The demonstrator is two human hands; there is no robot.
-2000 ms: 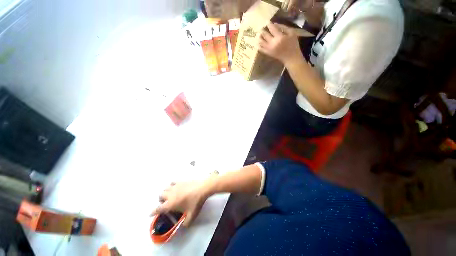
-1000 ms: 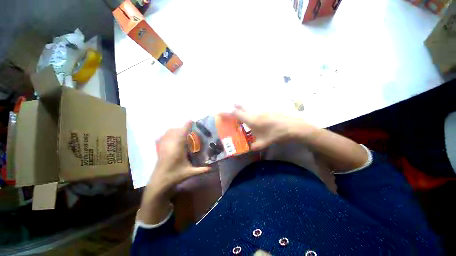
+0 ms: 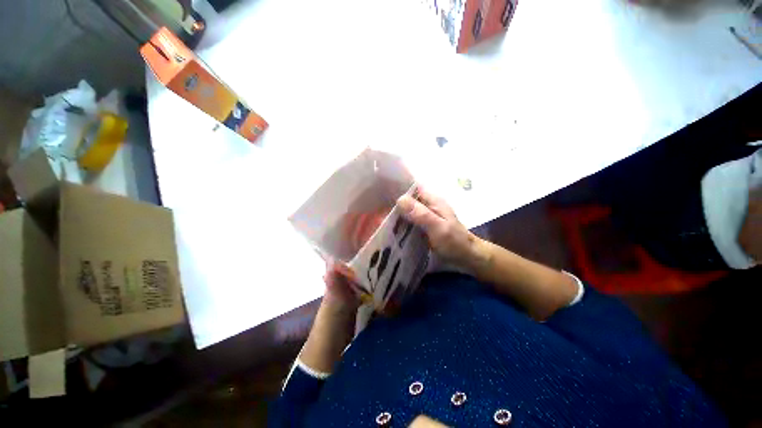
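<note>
A printed retail box [image 3: 388,255] is held close to my body at the table's front edge. Its top is open towards me, with a pale flap standing up at the far side. Inside it shows something orange, blurred, perhaps a cord bundle [image 3: 361,230]. My left hand [image 3: 341,284] grips the box's left lower side; its fingers are partly hidden. My right hand [image 3: 439,227] grips the right upper edge, thumb near the opening.
An orange retail box [image 3: 203,86] lies at the table's back left. Another retail box [image 3: 478,23] stands at the back. An open brown carton [image 3: 121,272] is at left, below a yellow tape roll [image 3: 104,142]. A person's white sleeve [image 3: 725,209] and a red stool [image 3: 601,259] are at right.
The retail box in my hands has turned and now shows its open end and raised flap. Both hands still hold it. The view has shifted, so the table things sit further left.
</note>
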